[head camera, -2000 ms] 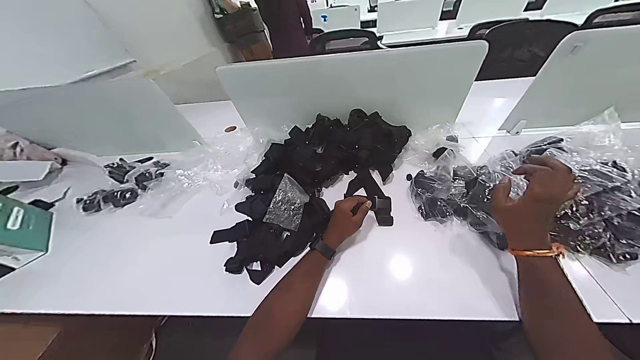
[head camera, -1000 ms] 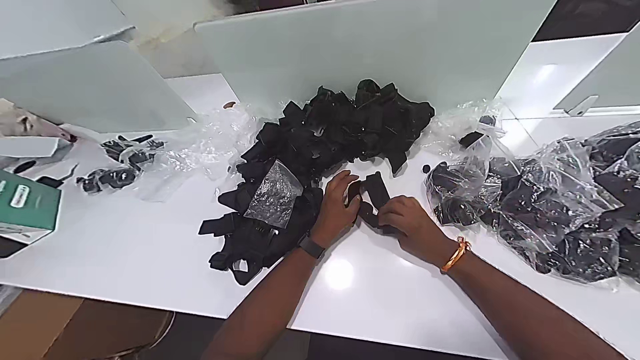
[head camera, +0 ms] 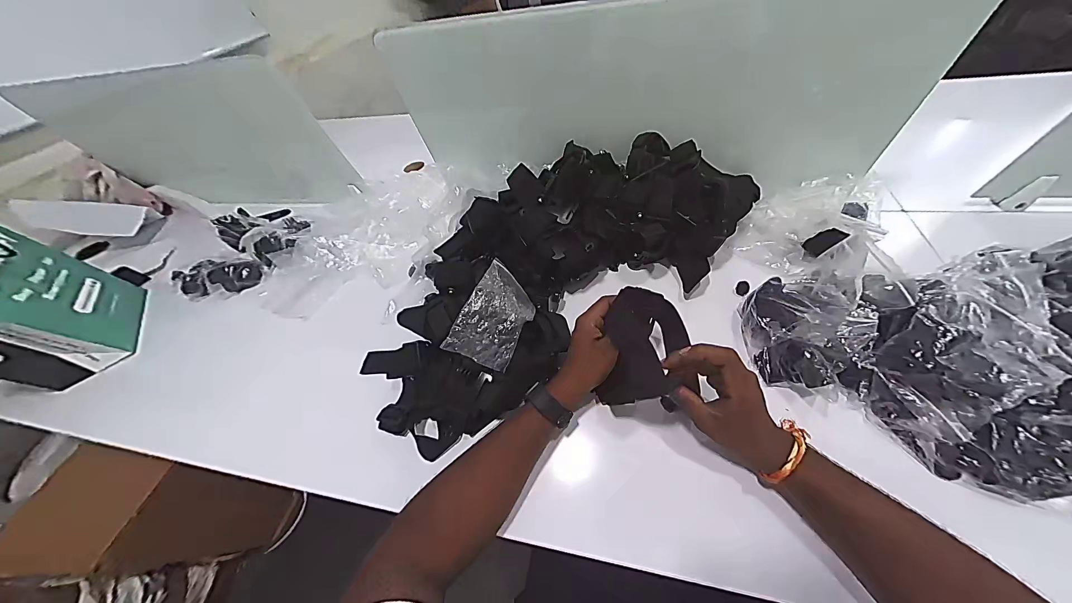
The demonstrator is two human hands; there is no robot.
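Note:
A black fabric strap [head camera: 634,343], looped round on itself, is held between my hands above the white table. My left hand [head camera: 590,352], with a dark band at its wrist, grips the strap's left side. The fingers of my right hand [head camera: 722,394] pinch its right edge; an orange and gold bracelet circles that wrist. Behind and to the left lies a large heap of black straps [head camera: 586,218]. On the heap's front part rests a small clear plastic bag [head camera: 490,316]. What my left fingers cover on the strap is hidden.
Large clear bags of black items [head camera: 921,360] lie at the right. Crumpled clear plastic [head camera: 385,234] and small bagged black items [head camera: 219,276] are at the left, near a green box [head camera: 71,293]. A pale partition panel [head camera: 670,84] stands behind the heap. Below the table is a cardboard box [head camera: 92,502].
My right hand has moved from the bags at the right to the strap by my left hand. The strap is now raised and opened into a loop. The view has shifted.

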